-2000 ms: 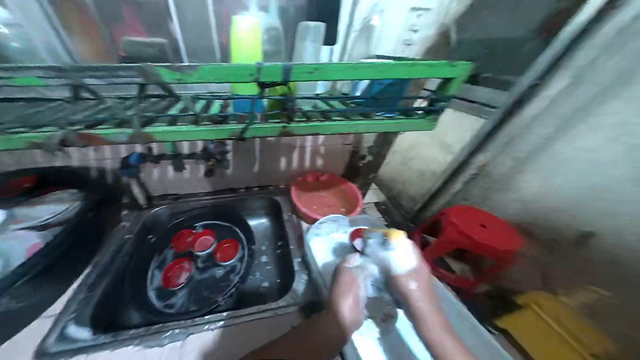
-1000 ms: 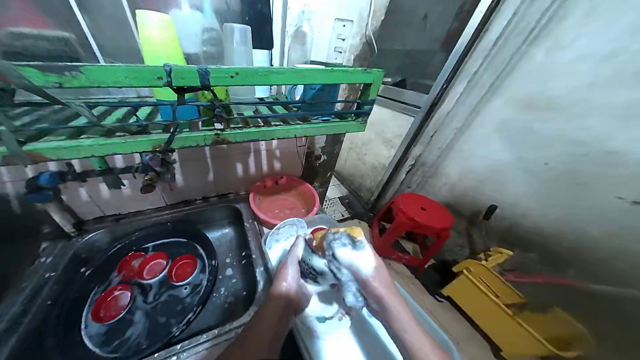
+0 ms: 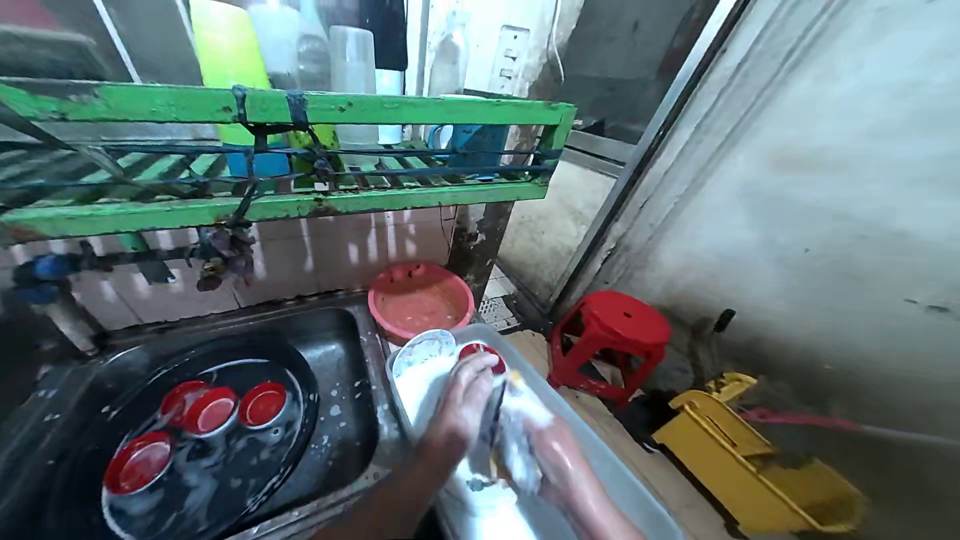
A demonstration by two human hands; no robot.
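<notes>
My soapy left hand (image 3: 466, 401) and right hand (image 3: 544, 442) are close together over a long translucent plastic tub (image 3: 600, 457). Between them is a dark item, partly hidden, with a soapy sponge or cloth (image 3: 517, 431) showing a yellow edge under my right hand. What the left fingers grip is hard to see. A red bowl (image 3: 482, 351) shows just past my left fingertips, beside a clear soapy bowl (image 3: 424, 351) at the tub's far corner. Several small red bowls (image 3: 211, 411) lie in a dark round basin (image 3: 225, 469) of soapy water in the sink, left of my hands.
A pink plastic basin (image 3: 420, 301) stands behind the tub. Above the sink (image 3: 341, 375) runs a green slatted rack (image 3: 330, 109) with tumblers and a blue mug (image 3: 477, 147). Pipes with a tap (image 3: 211, 274) are on the wall. A red stool (image 3: 611, 337) and yellow mop wringer (image 3: 750, 465) stand at right.
The view has shifted right since the first frame. The sponge or cloth was raised between my hands one second ago; now my hands are lower over the tub, with the dark item between them.
</notes>
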